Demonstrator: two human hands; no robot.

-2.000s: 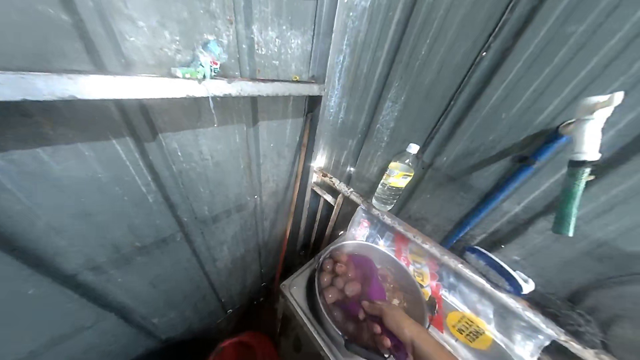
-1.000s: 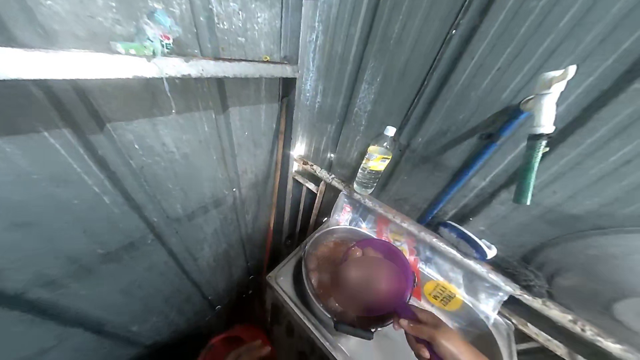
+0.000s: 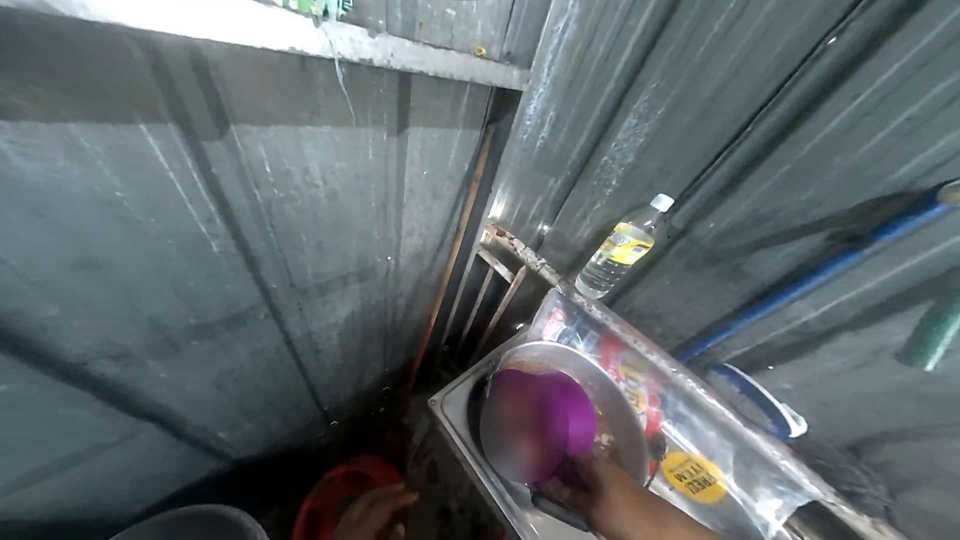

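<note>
My right hand [image 3: 589,487] grips the handle of a purple plastic dipper [image 3: 577,420], which is over a round metal pot [image 3: 626,401]. Part of the dipper is blurred, so what it holds cannot be told. Below it, the pot's contents are mostly hidden. The pot stands in a stainless steel sink basin [image 3: 465,442]. At the bottom of the view, my left hand [image 3: 379,510] is beside a red plastic container [image 3: 337,480], its fingers partly spread and holding nothing visible.
A clear bottle with a yellow label [image 3: 619,251] stands on the ledge behind the sink. Printed plastic sheeting [image 3: 682,427] covers the sink's back edge. A blue pipe [image 3: 810,281] runs along the corrugated metal wall. A grey round rim [image 3: 195,521] is at the lower left.
The dipper has moved left over the pot and tilted, still in my right hand. My left hand shows more fully by the red container. The view has come closer to the sink.
</note>
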